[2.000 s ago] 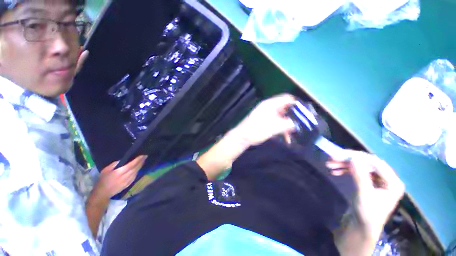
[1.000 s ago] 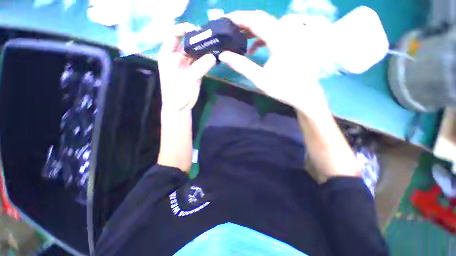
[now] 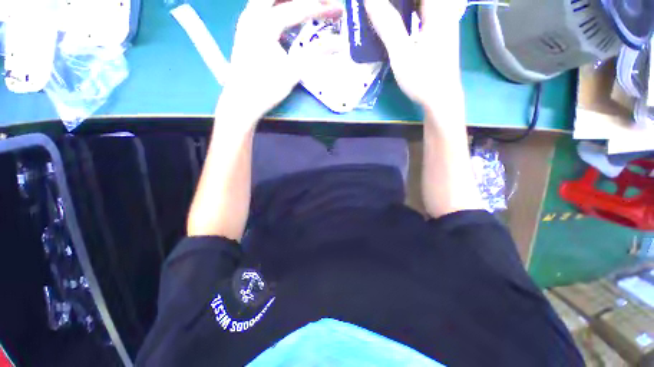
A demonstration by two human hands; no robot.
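Observation:
A black card reader module [image 3: 364, 36] with small white lettering is tilted over a white housing half [image 3: 337, 79] near the top edge. My right hand [image 3: 423, 57] holds the module, its thumb along the black face. My left hand [image 3: 269, 64] is at the housing's left side, fingers reaching over its top. Whether it grips the housing or only rests on it I cannot tell. The housing has small dark holes and lies on a clear bag [image 3: 376, 93] on the green-blue mat. The upper parts of both hands are cut off or overexposed.
A white strip [image 3: 201, 43] lies left of my left hand. Bagged white housings [image 3: 89, 25] are at the upper left. A grey rounded machine [image 3: 534, 39] with a black cord stands at the upper right. A black tote [image 3: 79, 236] is at the lower left, red plastic [image 3: 609, 197] at the right.
My view has turned to face the bench squarely. The module, earlier held in both hands, is now in my right hand over the housing. My left hand has moved off the module to the housing.

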